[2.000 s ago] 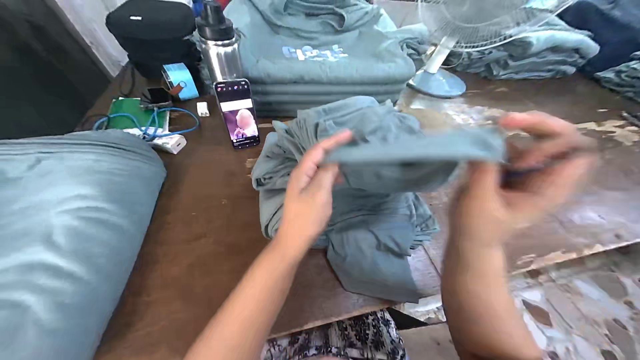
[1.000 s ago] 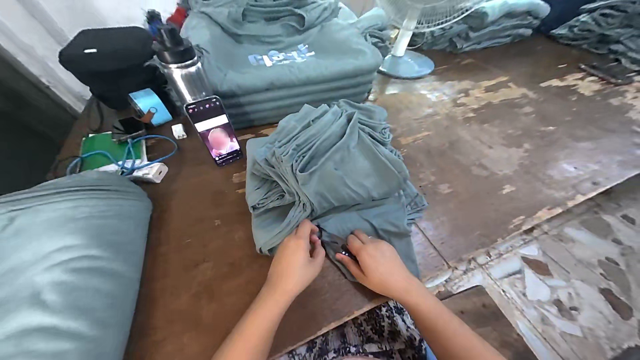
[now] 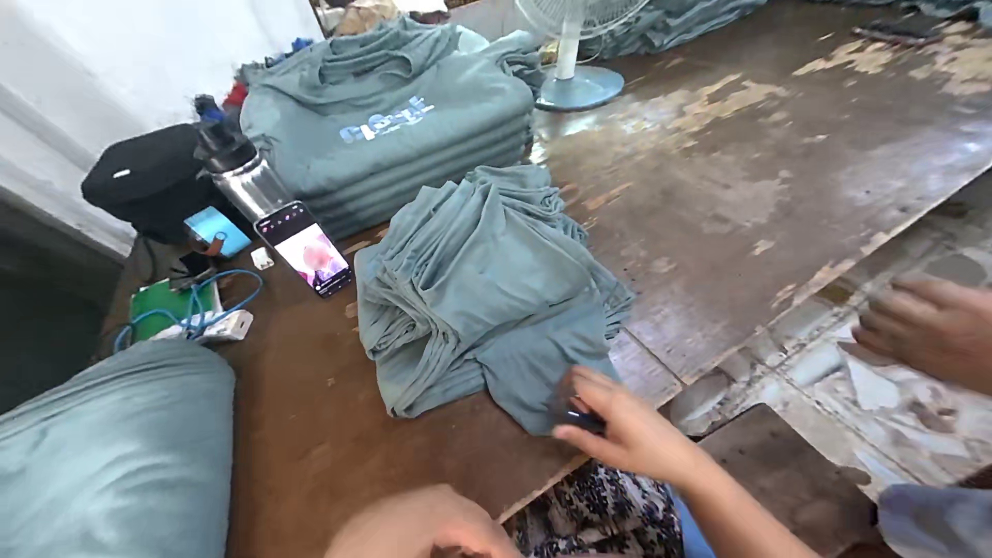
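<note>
A pile of grey-green folded knit garments lies on the brown table, with one flap of fabric spread at its front. My right hand is at the front edge of this flap, its fingers closed around a small black tool whose kind is too blurred to tell. Low at the bottom edge, my left hand is blurred and partly cut off, nearer to me than the pile; what its fingers do is hidden.
Behind stand a stack of printed shirts, a steel bottle, a lit phone and a fan. A large fabric bundle lies left, near a blue cable. Another person's hand reaches in from the right.
My left hand has moved off the fabric toward the bottom edge. My right hand stays by the front flap. Another person's hand has come into view at the right.
</note>
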